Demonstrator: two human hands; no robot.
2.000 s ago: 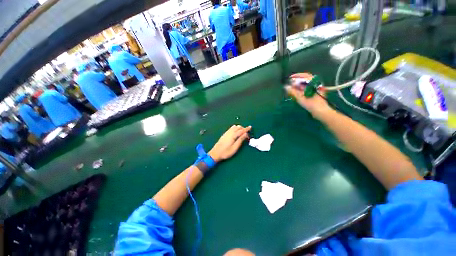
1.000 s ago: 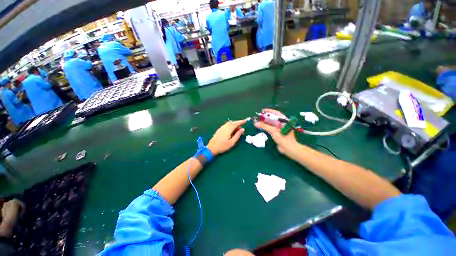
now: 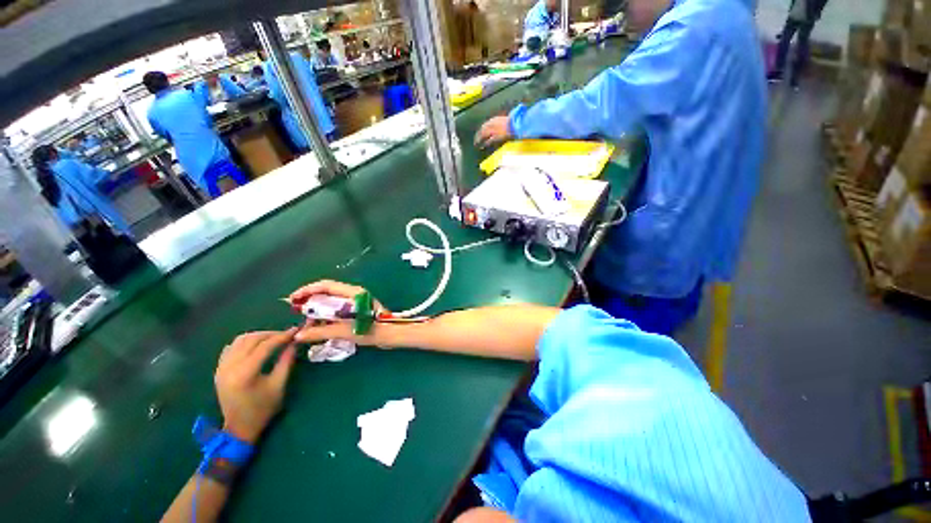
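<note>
My right hand (image 3: 352, 323) holds the glue dispensing syringe (image 3: 329, 308), whitish and red with a green top end, its thin tip pointing left. My left hand (image 3: 250, 380) is just left of it, thumb and forefinger together close to the right fingertips. Any small part between them is too small to tell. The left wrist wears a blue anti-static strap (image 3: 227, 447). A crumpled tissue (image 3: 332, 352) lies under the right hand. A flat white paper piece (image 3: 386, 431) lies nearer me on the green mat (image 3: 306, 409).
The glue dispenser controller (image 3: 521, 227), with a red lit switch and a white tube (image 3: 541, 191) on top, sits at the right. A pale air hose (image 3: 447, 276) loops from it. Behind are a yellow tray (image 3: 572, 158) and a metal post (image 3: 436, 112). A person in a blue smock (image 3: 684, 153) stands beyond.
The view has swung right, bringing in the person and the aisle. The right hand first brought the syringe over to the left hand; now the hands are closer together.
</note>
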